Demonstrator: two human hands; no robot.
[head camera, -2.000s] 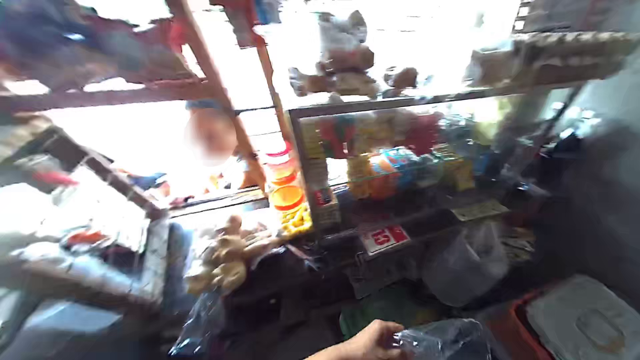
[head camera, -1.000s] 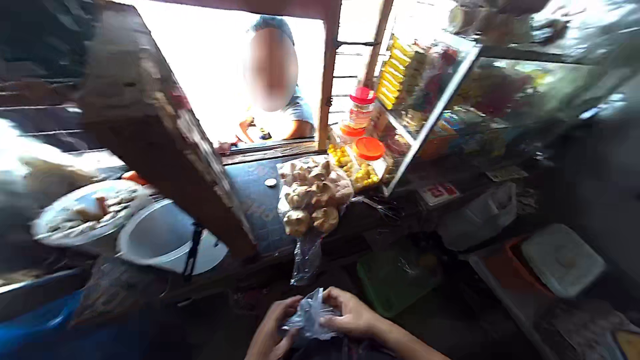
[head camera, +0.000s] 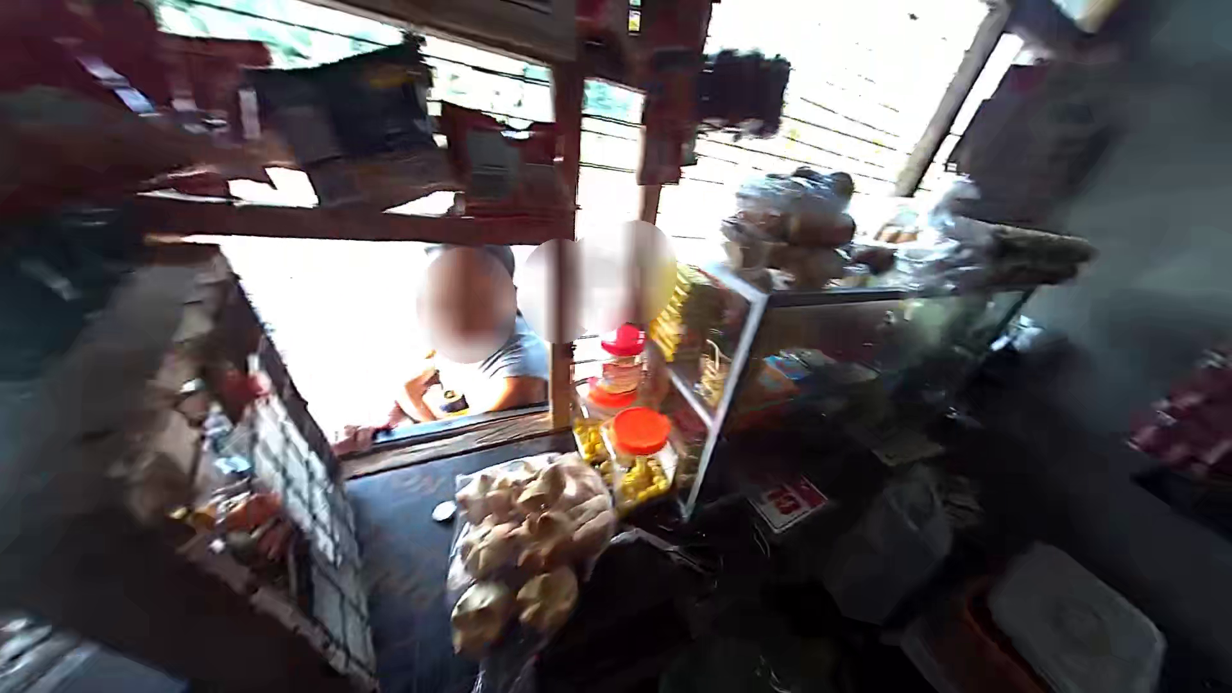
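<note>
Neither my left hand nor my right hand shows in the head view now. A clear plastic bag of round brown pieces (head camera: 534, 529), which look like bread or bulbs, lies on the dark counter (head camera: 399, 539). A small white disc (head camera: 444, 511) rests to its left. Behind the bag's right side stand clear jars of yellow items, the front one under an orange lid (head camera: 640, 430). A red-lidded jar (head camera: 623, 340) is behind them.
A person (head camera: 515, 361) leans at the window opening. A glass display case (head camera: 818, 385) bears plastic bags (head camera: 794, 226) on top. A wooden post (head camera: 564, 241) divides the opening. At the lower right is a container with a pale lid (head camera: 1073, 606).
Both my hands, holding a clear plastic bag low in the middle one second ago, are out of view now. The view has tilted upward.
</note>
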